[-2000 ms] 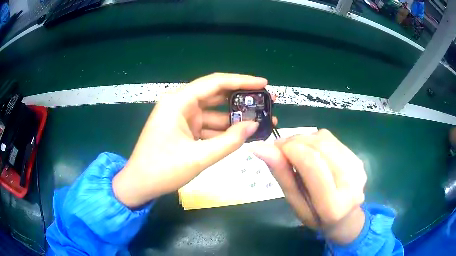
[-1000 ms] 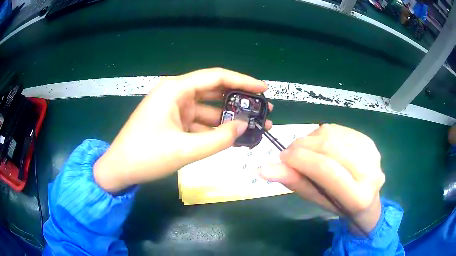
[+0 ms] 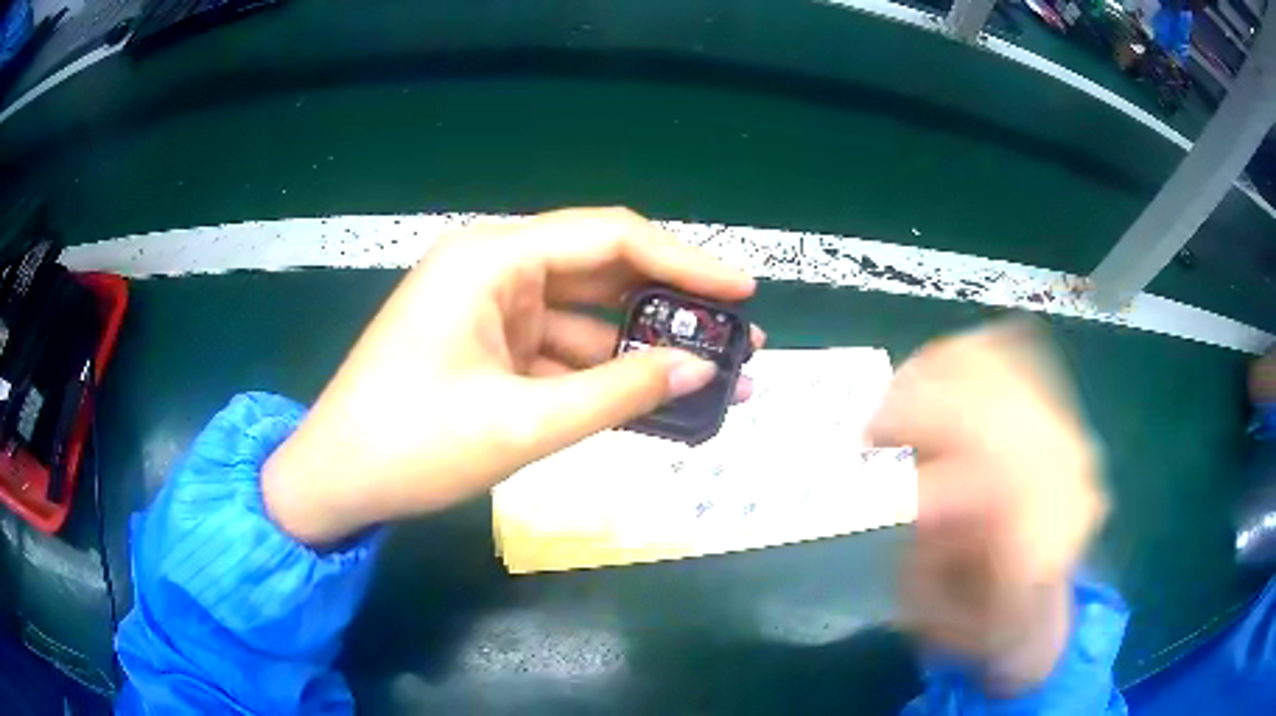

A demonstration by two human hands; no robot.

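Observation:
My left hand point(image 3: 462, 378) holds a black rounded-square watch housing point(image 3: 690, 410) by its edges, its open side with circuit parts facing me. The left thumb lies over the inside of the housing. A white sheet with a yellowish edge and small bluish marks point(image 3: 630, 511) lies on the green bench below the housing. My right hand point(image 3: 994, 476) is blurred, over the sheet's right end and apart from the housing. Its fingers look curled. The tweezers cannot be made out in it now.
A red tray point(image 3: 116, 315) with black items is at the left edge. A worn white strip point(image 3: 336, 241) crosses behind my hands, with a grey post point(image 3: 1189, 196) at the right. The green belt point(image 3: 560, 133) lies beyond the strip.
The right hand's tweezers touched the inside of the housing a second ago. The right hand has since moved away to the right. The housing has shifted slightly down and the left thumb rests further over it.

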